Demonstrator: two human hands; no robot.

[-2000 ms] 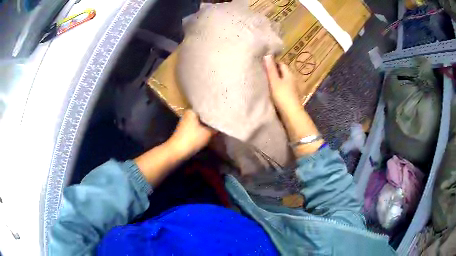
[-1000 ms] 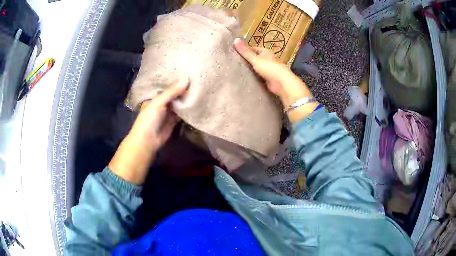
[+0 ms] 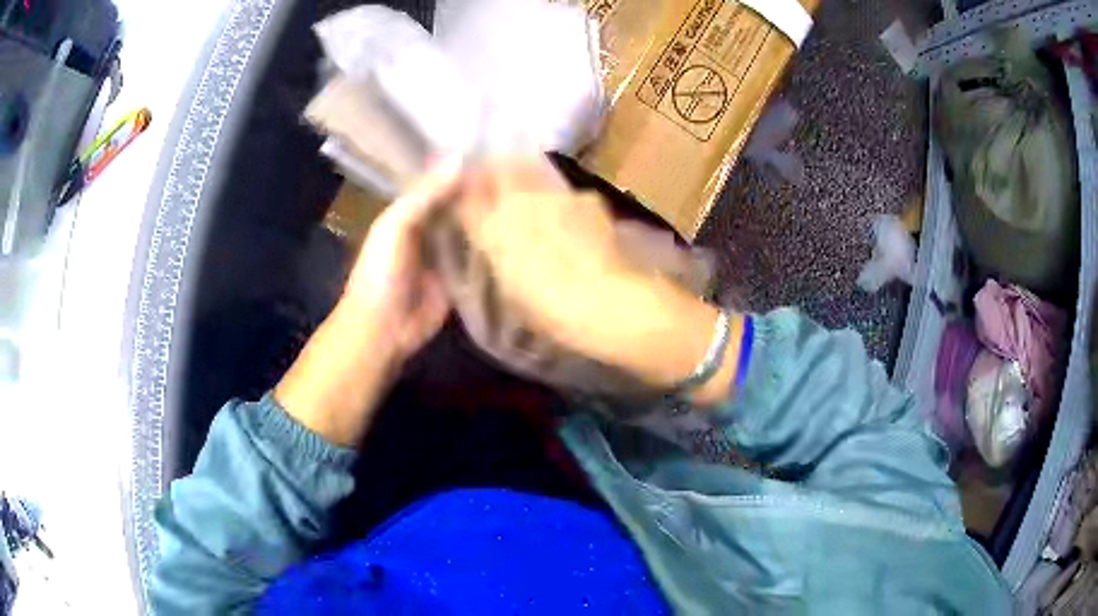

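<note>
A bunch of garment pieces point(image 3: 518, 78) fans out above my hands, with bright white sheets at the top and beige layers at the upper left. A grey-brown part of the cloth hangs below my right wrist. My left hand point(image 3: 409, 259) is closed round the cloth from the left. My right hand point(image 3: 530, 223) is blurred and lies across the cloth against my left hand; its fingertips are hidden, so its grip cannot be told.
A taped cardboard box point(image 3: 674, 114) stands on the speckled floor behind the cloth. The white table point(image 3: 90, 361) with its ruler edge curves along the left, with snips point(image 3: 108, 150) on it. Bins at right hold a green bundle point(image 3: 1011, 175) and pink cloth point(image 3: 1017, 325).
The beige face of the cloth has turned away and white sheets now show. My right hand has moved left and down from the cloth's right edge to beside my left hand.
</note>
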